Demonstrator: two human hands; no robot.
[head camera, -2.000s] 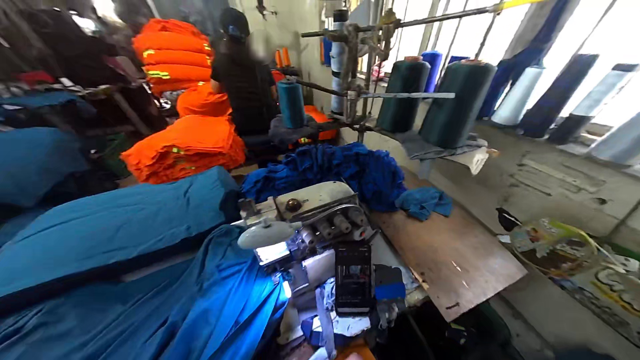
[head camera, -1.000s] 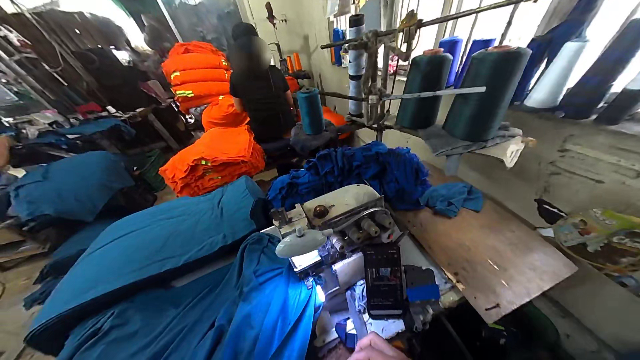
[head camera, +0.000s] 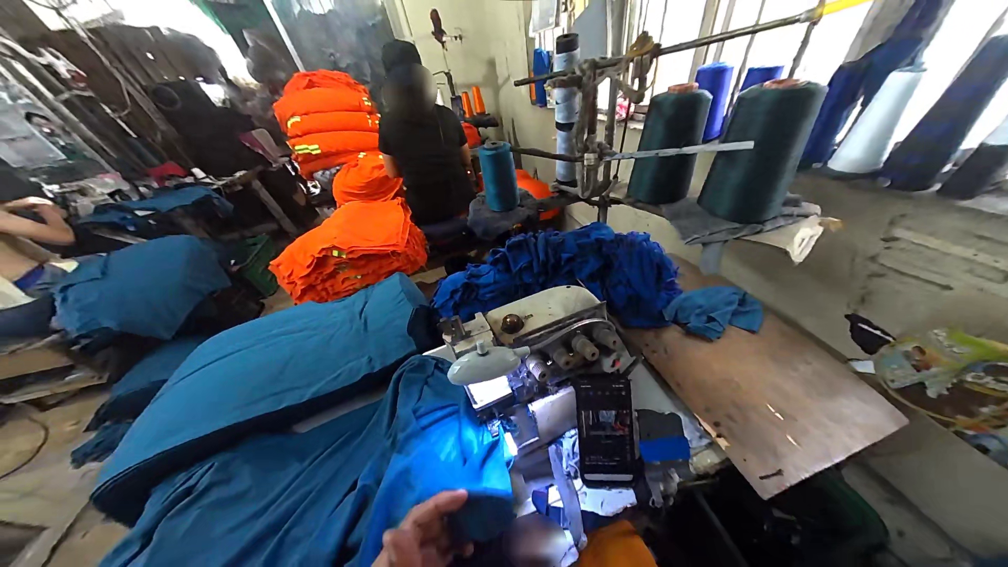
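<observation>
My left hand (head camera: 425, 531) is at the bottom centre, its fingers around the folded edge of a teal cloth (head camera: 386, 457). This cloth lies lit and draped at the left of an overlock sewing machine (head camera: 551, 315). A smartphone (head camera: 605, 429) stands against the front of the machine, its screen lit. My right hand is not plainly seen; a blurred patch covers the spot right of the cloth edge. Behind the machine lies a heap of royal blue fabric pieces (head camera: 567, 264). A small teal cloth piece (head camera: 717, 309) rests on the wooden tabletop (head camera: 780, 386).
A thick stack of teal fabric (head camera: 276, 362) lies left of the machine. Orange fabric piles (head camera: 354, 244) stand beyond, beside a person in black (head camera: 425, 150). Large dark green thread cones (head camera: 762, 150) stand on a shelf at right, near a metal thread stand (head camera: 591, 118).
A hand now shows at the teal cloth's edge; one second ago, fingers showed at the bottom below the smartphone. The view has shifted, with more of the left side of the room showing.
</observation>
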